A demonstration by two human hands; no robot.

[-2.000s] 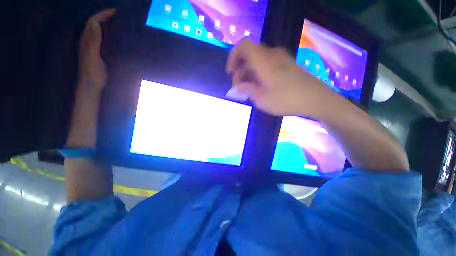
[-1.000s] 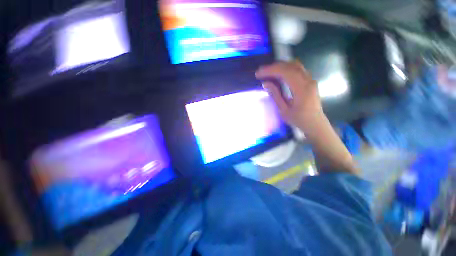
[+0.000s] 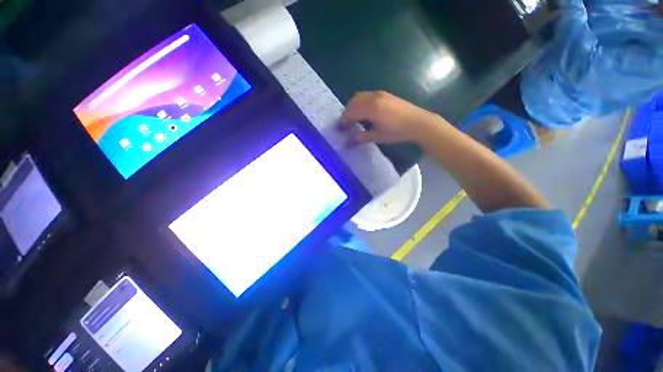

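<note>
My right hand [image 3: 382,120] is over the pale label strip [image 3: 316,98], its fingers bent and fingertips at the strip. Whether they pinch it is unclear. The strip runs from a white label roll [image 3: 272,36] along the tray edge. Left of it, a tablet with a glowing white screen [image 3: 258,214] lies in a black tray. Another tablet [image 3: 163,102] above shows a colourful home screen. A tablet at the lower left [image 3: 134,323] shows a pale test window, with a small pale tab [image 3: 97,293] at its edge. My left hand is not in view.
Another lit tablet [image 3: 29,207] is at the left edge. A round white tub [image 3: 392,207] is below the strip's end. A dark green bench [image 3: 385,36] extends behind. A person in a blue smock [image 3: 596,65], a blue stool [image 3: 501,131] and blue bins [image 3: 647,145] are at the right.
The view has turned and shifted right, bringing the roll and strip into view. My right hand has moved from the tablets to the strip. My left hand has left the picture.
</note>
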